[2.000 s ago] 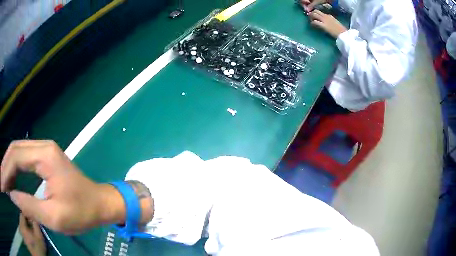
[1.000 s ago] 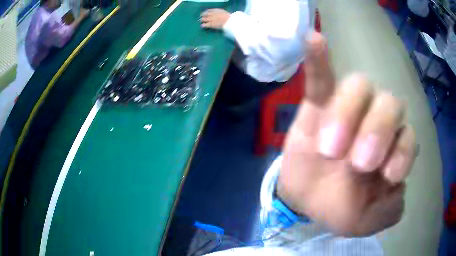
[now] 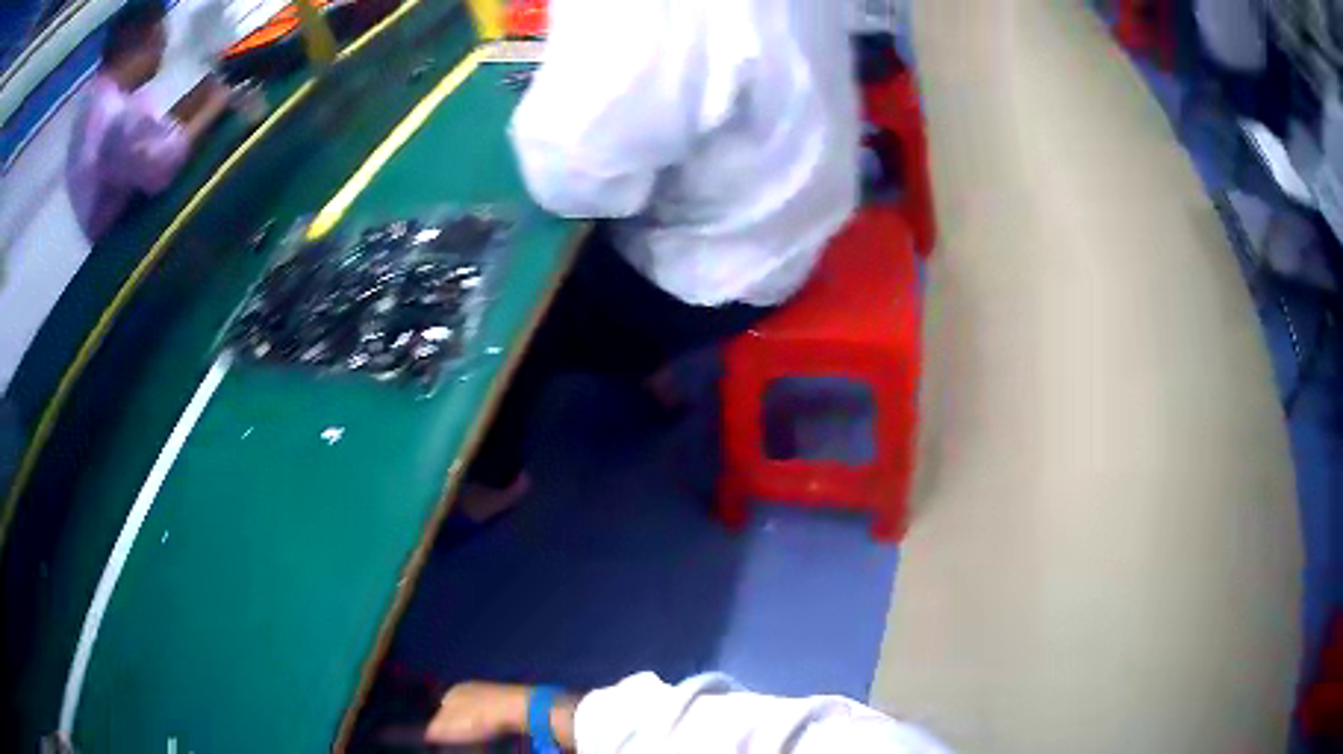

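My right hand point(image 3: 474, 714), with a blue wrist strap and white sleeve, is low in the view, just right of the green bench's point(image 3: 280, 567) front edge. Its fingers are blurred against a dark area, so whether it holds anything is hidden. My left hand is not in view. A clear tray point(image 3: 368, 302) of dark, shiny small parts with white bits lies farther up the bench. A small white piece point(image 3: 333, 435) lies on the mat below the tray.
A person in a white smock point(image 3: 685, 140) is at the bench beyond the tray. A red stool point(image 3: 818, 354) stands behind them on the blue floor. A pale walkway point(image 3: 1090, 383) runs along the right. Another person in pink point(image 3: 125, 155) is at the upper left.
The view has swung to the right, so the tray appears farther left. My right hand, raised large before the camera a second ago, is now low by the bench edge. My left hand has left view.
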